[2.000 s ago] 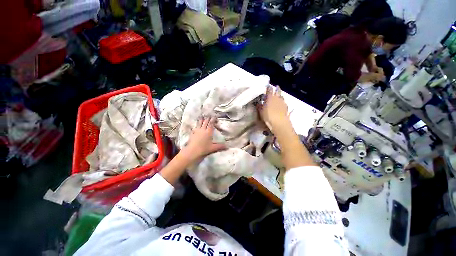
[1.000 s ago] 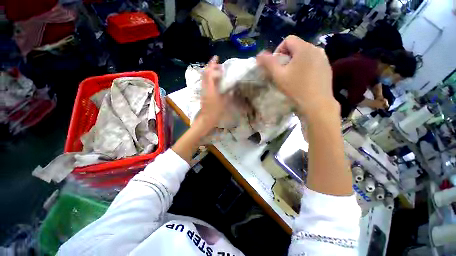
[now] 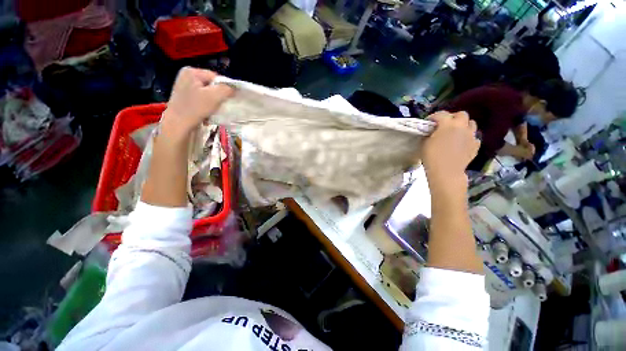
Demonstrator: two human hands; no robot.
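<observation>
A beige garment piece with a pale mottled print is stretched out in the air above the sewing table. Its upper edge runs almost straight between both hands, and the rest hangs down in loose folds. My left hand grips the left end of that edge, above the red basket. My right hand grips the right end, left of the overlock machine. The cloth hides much of the table behind it.
A red basket holding beige cloth is at the left, with a green basket lower down. The overlock machine stands at the right on the wood-edged table. Another person sits bent forward at the upper right.
The cloth was bunched on the table, then lifted in a heap. It is now spread wide, with my left hand moved far left and my right hand slightly right and lower than a second ago.
</observation>
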